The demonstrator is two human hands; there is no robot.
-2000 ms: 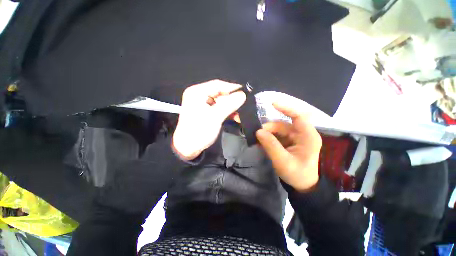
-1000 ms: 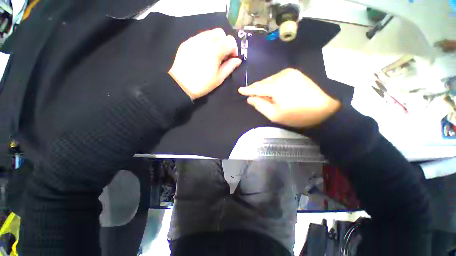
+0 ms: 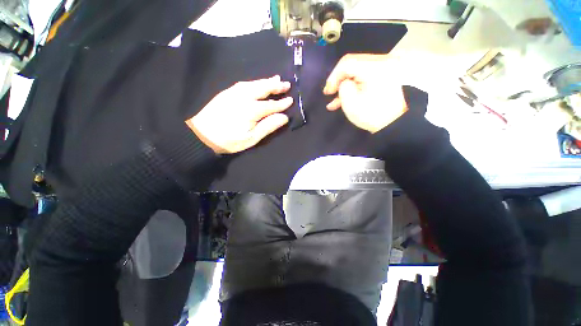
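Observation:
A large black garment panel point(image 3: 255, 169) lies flat on the table under both hands. A small narrow black strip point(image 3: 297, 114) lies on it below the presser foot point(image 3: 298, 56), with a thin pale line along its right edge. The needle is too small to make out. My left hand point(image 3: 245, 116) rests on the panel just left of the strip, fingers spread. My right hand point(image 3: 366, 92) is right of the strip, fingers curled; whether it holds anything cannot be told. The machine head's end point(image 3: 299, 18) with its pale round knob point(image 3: 331, 30) is at the top.
An edge ruler tape point(image 3: 369, 176) runs along the table's front edge. Loose tools point(image 3: 484, 105) and small items lie at the right. More black cloth hangs at the left. A blue object is at the top right corner. My lap is below the table edge.
Since the first frame, the strip has gone from between my fingers onto the panel. Since the second, my left hand has moved down and left, my right hand has lifted slightly, and the view has shifted.

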